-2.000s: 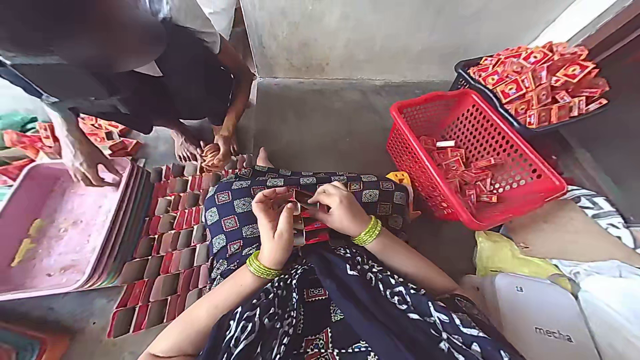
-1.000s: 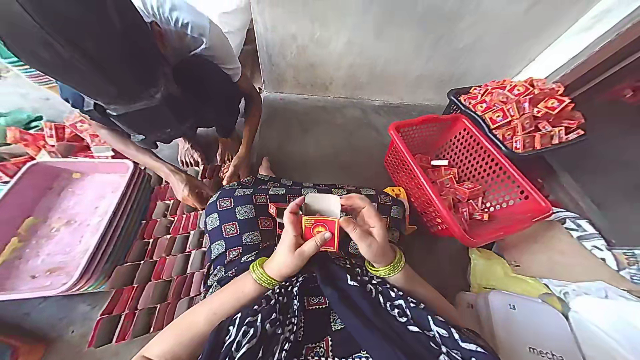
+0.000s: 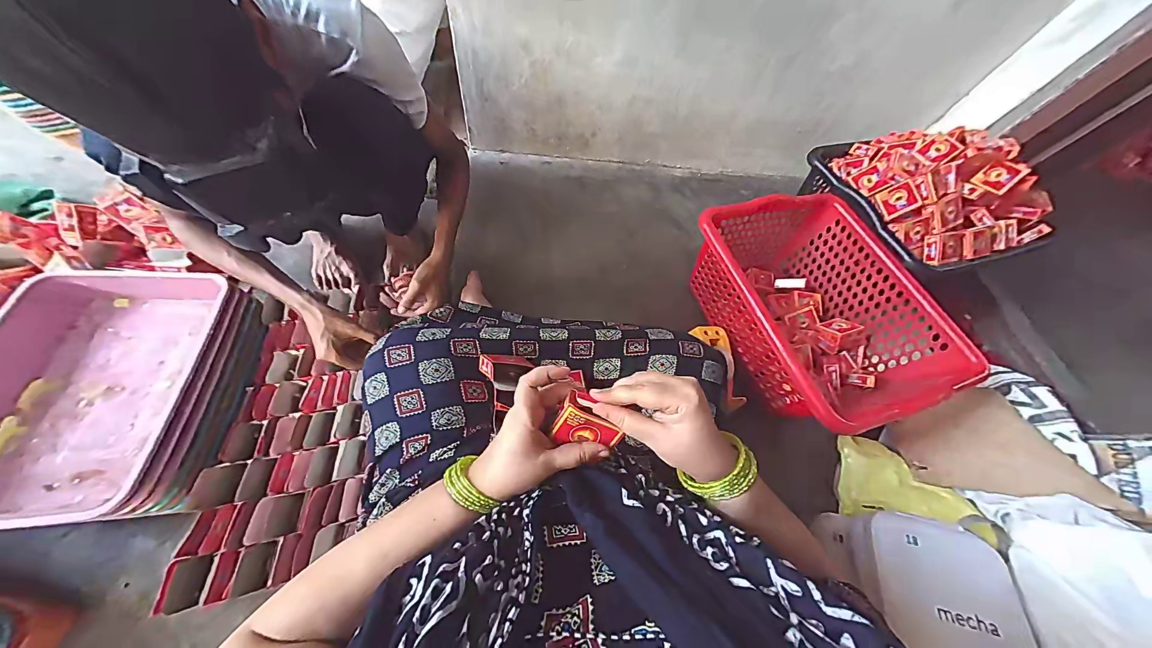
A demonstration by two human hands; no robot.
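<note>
Over my lap, my left hand grips a small red and yellow cardboard box from its left side, the thumb along its lower edge. My right hand is on the box's upper right, its fingers pinching the end by a red flap. Just behind my left hand, another red carton with a dark opening lies on the patterned cloth over my legs. To the right stands a red perforated plastic basket with several small red boxes lying in it.
A black basket heaped with red boxes stands behind the red one. At left are stacked trays, the top one pink, and rows of red and grey pieces. A person crouches there, hands low by the rows. White bags lie lower right.
The box's pale top flap stood up a second ago; now my right fingers are over that end and the flap no longer stands. The other person's left-side hand has moved onto the rows from the tray.
</note>
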